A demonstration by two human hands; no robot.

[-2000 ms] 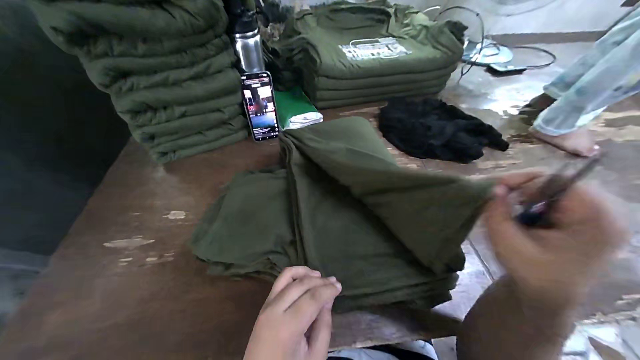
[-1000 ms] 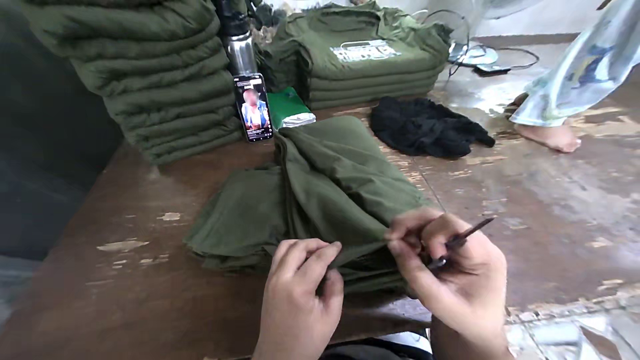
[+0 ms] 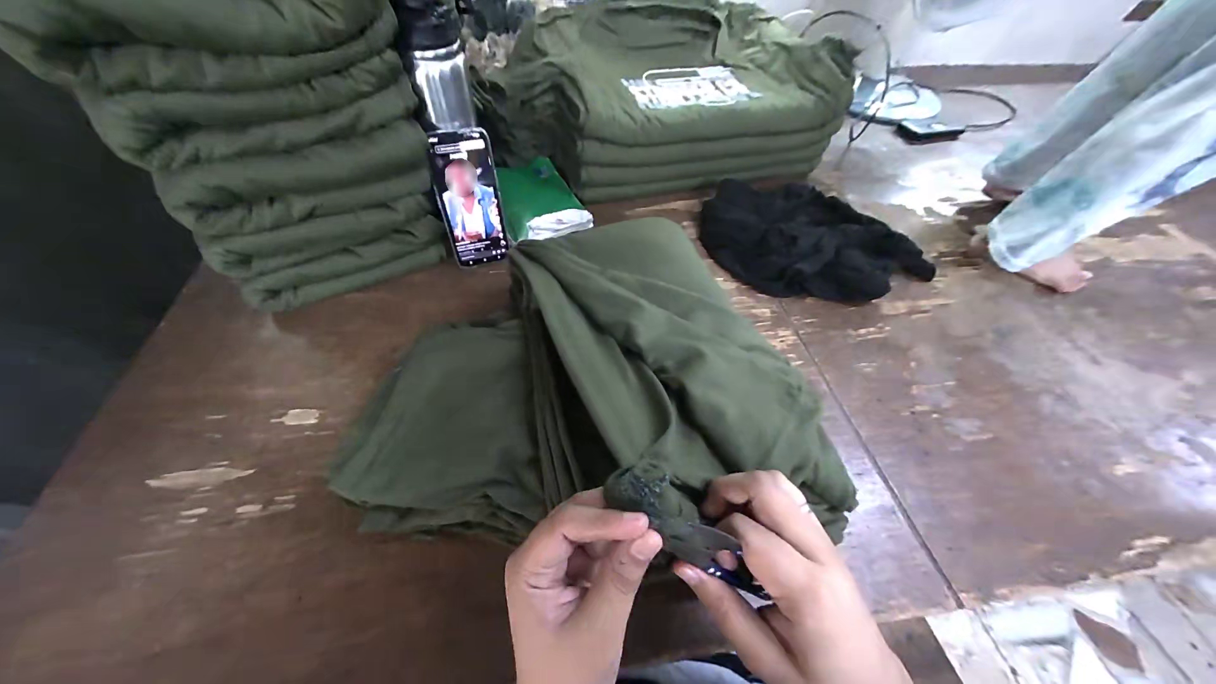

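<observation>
Dark green folded fabric garments [image 3: 665,351] lie in a loose pile in front of me, with more green layers at their left. My left hand [image 3: 584,570] pinches a hem or edge of the green fabric between thumb and fingertips. Close by on the right, my right hand [image 3: 779,570] holds a small dark cutting tool [image 3: 712,546], its pointed metal blade lying against the pinched edge. The tool's handle is partly hidden by the fingers, so its exact kind cannot be told.
Tall stacked green garments [image 3: 304,161] stand at left, beside a phone [image 3: 467,199], a metal bottle [image 3: 444,85] and a green packet [image 3: 541,199]. Behind are printed green shirts [image 3: 703,114]. Black cloth [image 3: 807,237] lies at right, near another person's bare foot [image 3: 1054,274].
My right hand has come in from the right beside my left hand, bringing the tool to the fabric edge. My left hand, earlier resting on the cloth, now pinches it. The lifted fabric has dropped.
</observation>
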